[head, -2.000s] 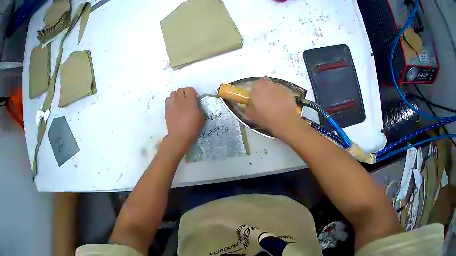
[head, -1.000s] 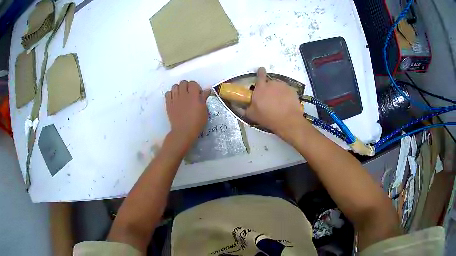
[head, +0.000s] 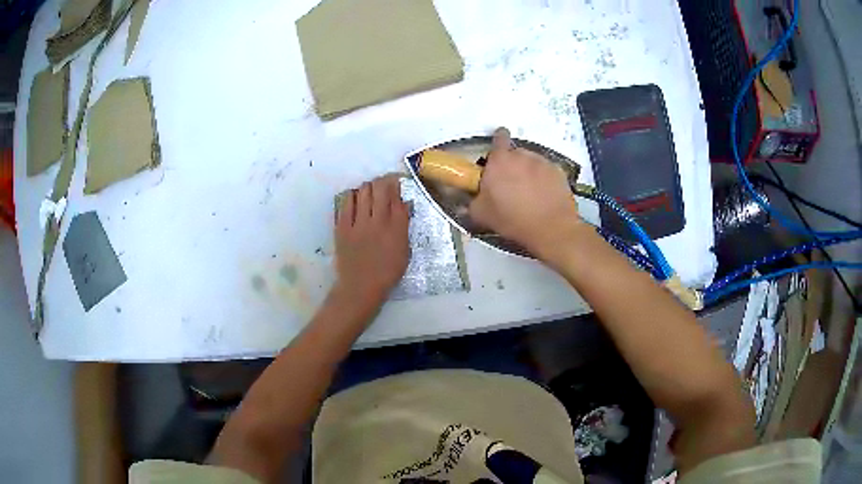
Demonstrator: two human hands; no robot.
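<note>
My right hand (head: 525, 194) is closed round the wooden handle of the steam iron (head: 452, 210). The iron points left, its tip close to my left hand's fingers, and its side covers the upper right of the template. The silver metal template (head: 433, 257) lies on a khaki pocket piece (head: 462, 263), whose edge shows along the template's right side. My left hand (head: 373, 236) lies flat over the template's left part, fingers together at the upper left, where a bit of khaki cloth shows. The cloth under hand and iron is hidden.
A khaki pocket stack (head: 380, 57) lies at the far side. The dark iron rest (head: 631, 161) is at the right, with the blue hose (head: 635, 233) nearby. Smaller khaki piles (head: 123, 135), fabric strips (head: 71, 163) and a grey template (head: 94, 261) lie at the left.
My left hand has moved right and slightly down, from the template's upper left corner onto its surface. My right hand still holds the iron in nearly the same place.
</note>
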